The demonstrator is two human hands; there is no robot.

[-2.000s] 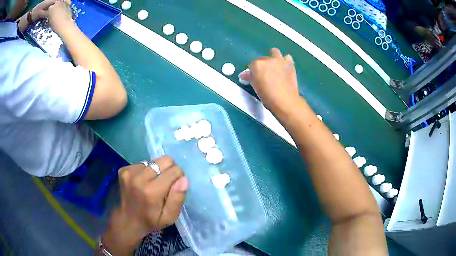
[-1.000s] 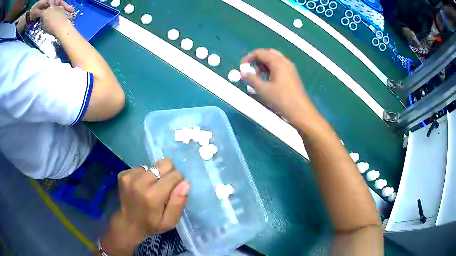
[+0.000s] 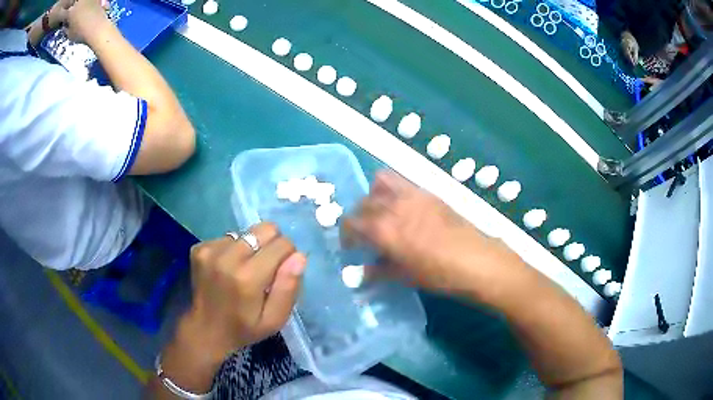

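Note:
A clear frosted tub sits tilted at the green table's near edge. Several small white parts lie in its upper half, and one lies nearer its middle. My left hand, with a ring, is closed on the tub's left rim. My right hand is blurred over the tub's right side, fingers pointing down; whether it holds a part cannot be told. A row of white parts runs along the dark green conveyor belt, beyond the white guide strip.
A neighbouring worker's arm and a blue tray are at upper left. A white machine housing and grey metal posts stand at right. White rings lie on blue at the far side, near another person's hand.
My right hand has moved from the belt back over the tub. The row on the belt has shifted toward the machine, and parts once behind my hand now show. My left hand still holds the tub.

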